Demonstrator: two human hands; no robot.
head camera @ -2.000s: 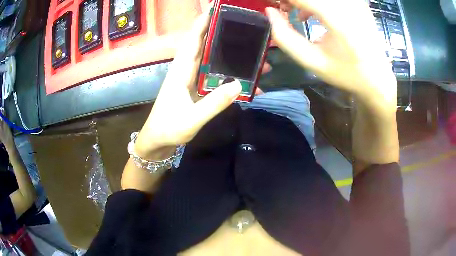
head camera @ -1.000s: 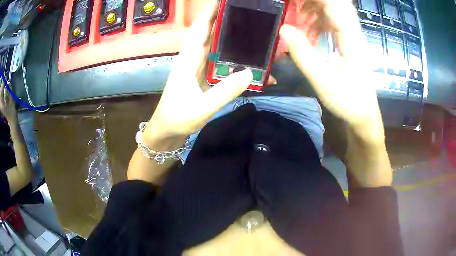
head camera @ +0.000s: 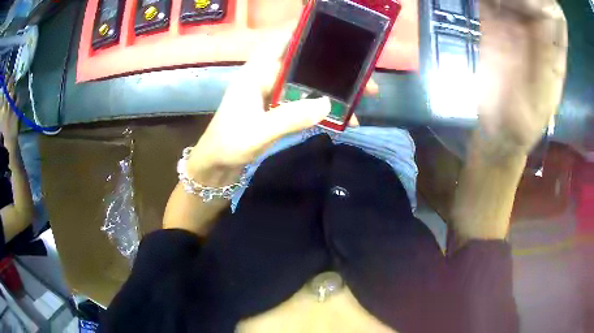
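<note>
My left hand [head camera: 260, 123] holds a red mobile phone [head camera: 333, 55] with its screen side facing up, the thumb across its lower end. The phone is tilted, its top towards the right. Its dark screen and a green strip at the lower end show; the fingers beneath it are mostly hidden. My right hand [head camera: 521, 71] is blurred, at the upper right over the clear blister tray [head camera: 449, 71]. Its fingers are too blurred to tell whether they hold anything.
An orange-red foam tray [head camera: 156, 55] lies behind on the dark bench [head camera: 150, 94], with dark phone units with yellow spots [head camera: 151, 14] in its slots. A brown cardboard box [head camera: 78, 195] with clear crumpled plastic is below the bench edge. Another person's arm [head camera: 19, 182] shows at far left.
My right hand has moved right, away from the phone to over the blister tray. The phone stays in my left hand and leans more to the right.
</note>
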